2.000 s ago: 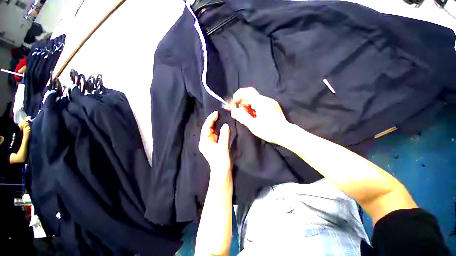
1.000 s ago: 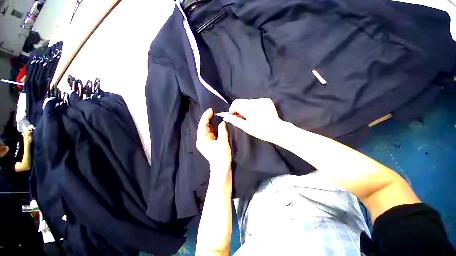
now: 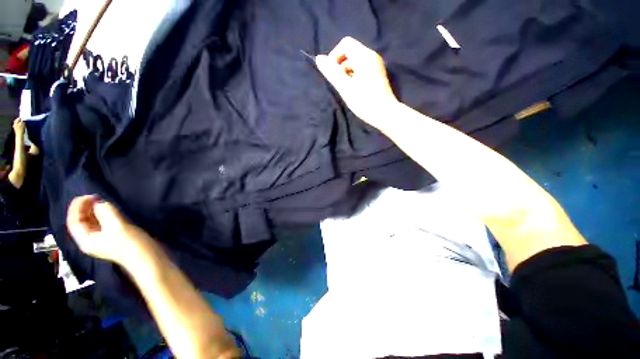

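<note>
The dark navy jacket [image 3: 281, 133] lies opened out with its wrinkled lining up. A white label [image 3: 448, 37] shows on the lining, and a tan strip [image 3: 532, 110] lies at its lower right edge. My right hand [image 3: 358, 77] is over the lining, shut on thread snips [image 3: 309, 55]; the thin blades point left and red shows between the fingers. My left hand [image 3: 98, 228] is at the far left over dark cloth, blurred, with curled fingers. I cannot tell whether it grips the cloth.
Dark garments on black hangers [image 3: 109, 70] are at the left, with another hanging bunch [image 3: 49, 52] behind. A person's arm [image 3: 20, 154] shows at the left edge. The blue floor [image 3: 575, 189] is at the right.
The jacket's near front has swung left, exposing more lining; the white edging has left its former place. My left hand has moved far left. My right hand has moved up with the snips.
</note>
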